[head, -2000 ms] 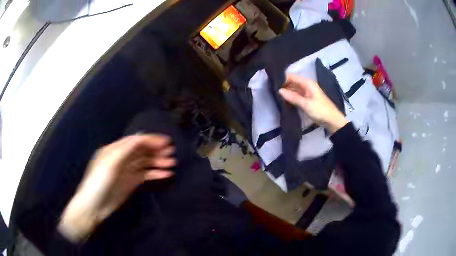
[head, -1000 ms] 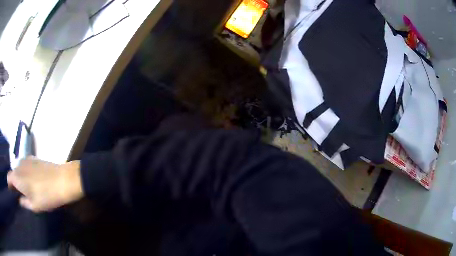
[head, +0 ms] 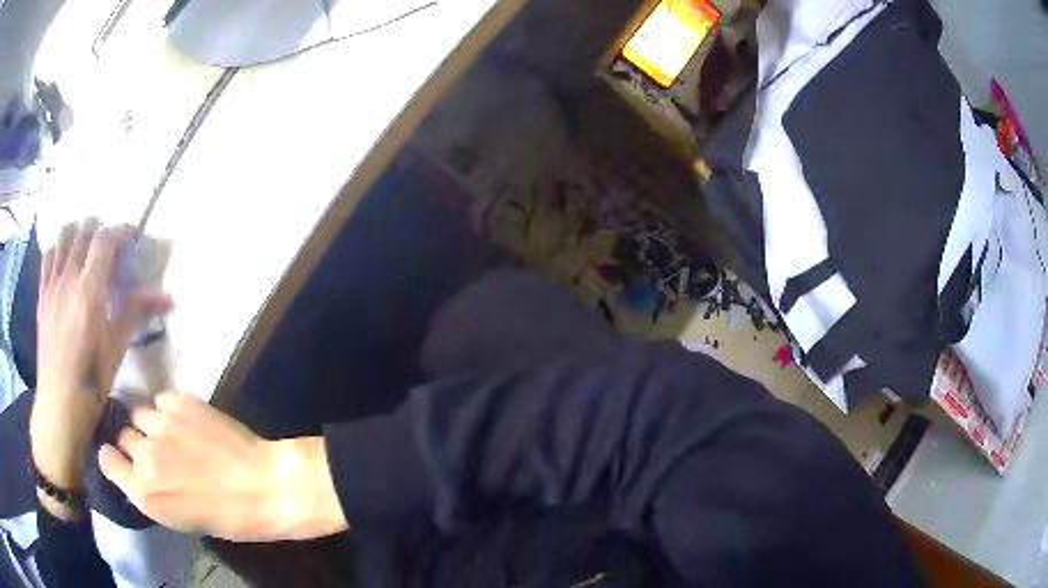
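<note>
A dark fabric piece [head: 103, 492] with pale fabric [head: 144, 554] below it lies at the lower left, on and over the edge of the white machine table [head: 305, 126]. My left hand [head: 83, 310], with a dark bead bracelet, is at the far left. It is blurred, with its fingers extended over the table and work, and nothing is seen held in it. My right hand [head: 207, 469] is just below and right of it. Its fingers are curled onto the dark fabric, and the fingertips are partly hidden. The needle area cannot be made out.
A grey curved piece [head: 247, 29] lies on the table's far part. A pile of black and white cut pieces [head: 879, 172] lies on the right, with red-and-white printed material [head: 975, 416] under it. A lit orange rectangle [head: 671, 40] and scraps [head: 678, 270] are below the table.
My right hand moved from the pile to the fabric at the table's left. My left hand left view and is now beside it. The view has swung left, and a large black panel shows atop the pile.
</note>
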